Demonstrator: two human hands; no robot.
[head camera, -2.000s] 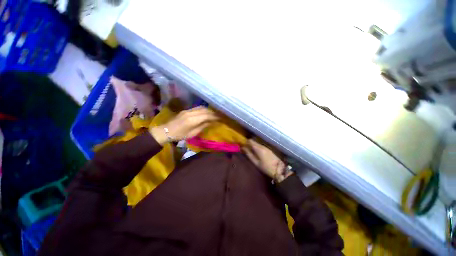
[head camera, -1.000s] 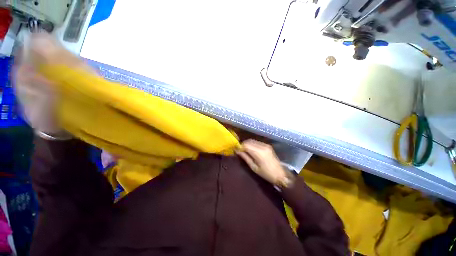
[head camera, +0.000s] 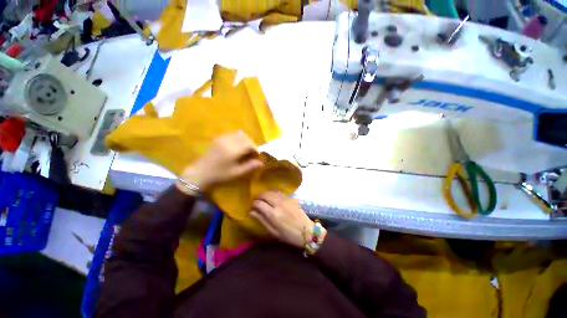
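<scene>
A mustard-yellow garment panel lies crumpled on the left part of the white table and hangs over its front edge. My left hand grips the cloth from above near the edge. My right hand holds a folded, curled part of the same cloth just to the right, at the table's front edge. The fingertips of both hands are partly hidden in the folds. The presser foot and needle area is to the right of the cloth, apart from it.
The white sewing machine head stands at the right. Shears with yellow and green handles lie right of the needle. Another machine is at the left. Blue baskets stand below left. Yellow pieces lie behind the table; more yellow cloth is below the edge.
The yellow panel has moved from my lap and the left onto the table. My left hand has come back right, close to my right hand. The view has shifted and shows more of the machine.
</scene>
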